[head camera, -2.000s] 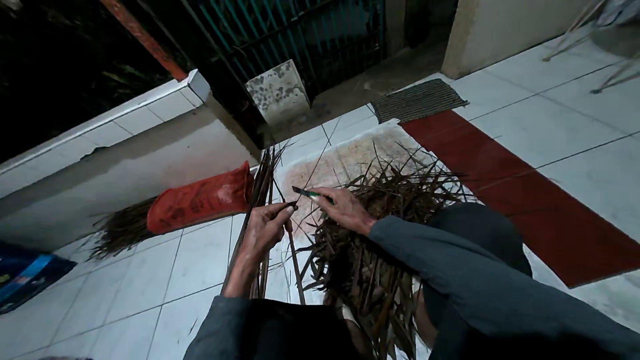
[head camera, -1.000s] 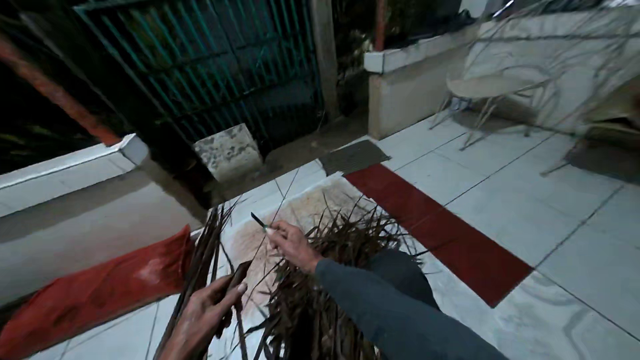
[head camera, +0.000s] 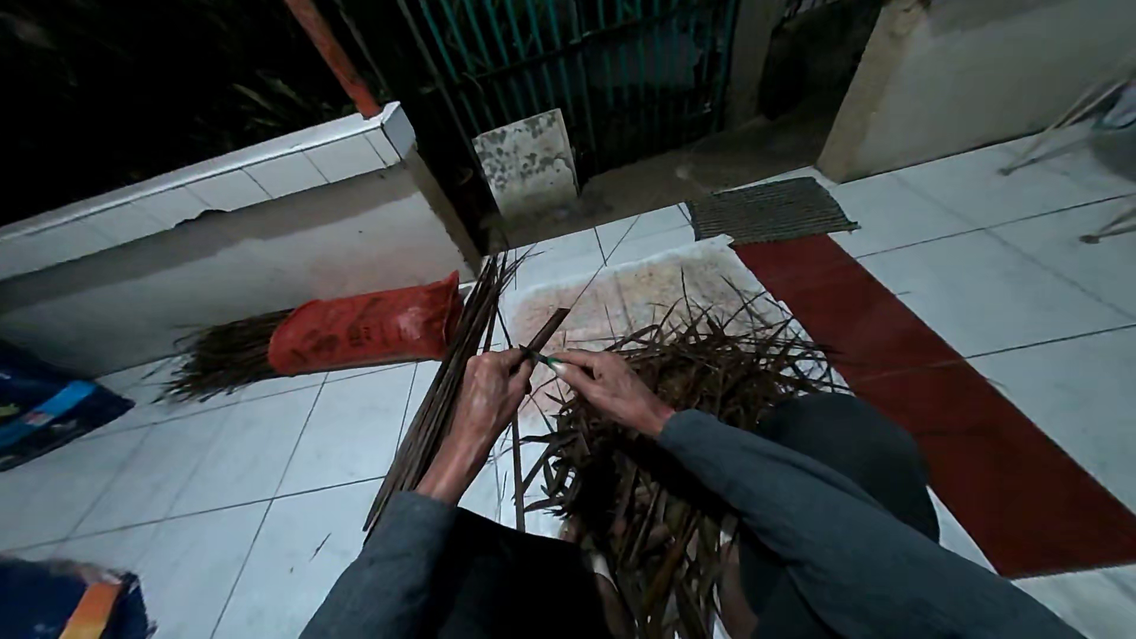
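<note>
My left hand (head camera: 491, 383) is closed on a dark brown dried leaf strip (head camera: 548, 330), whose end sticks up past the fingers. My right hand (head camera: 612, 383) holds a small knife (head camera: 538, 356) with a green part at its handle, and the blade lies against the strip by the left fingertips. Beneath and beside the right forearm is a loose heap of dry brown leaf pieces (head camera: 657, 497), partly over my legs. A bundle of long dry leaf strips (head camera: 444, 399) lies to the left of my left hand, partly behind that forearm.
A stained white sheet (head camera: 621, 297) lies on the tiled floor. At the left, a red sack (head camera: 368, 327) with stalks sticking out rests by a low wall (head camera: 337, 231). Blue bags (head camera: 53, 404) are at the left edge. A grey mat (head camera: 770, 210) and red floor strip (head camera: 941, 399) lie to the right.
My hands were apart one second ago, with the knife raised away from the strip; now they meet at it. The view has swung back to the left.
</note>
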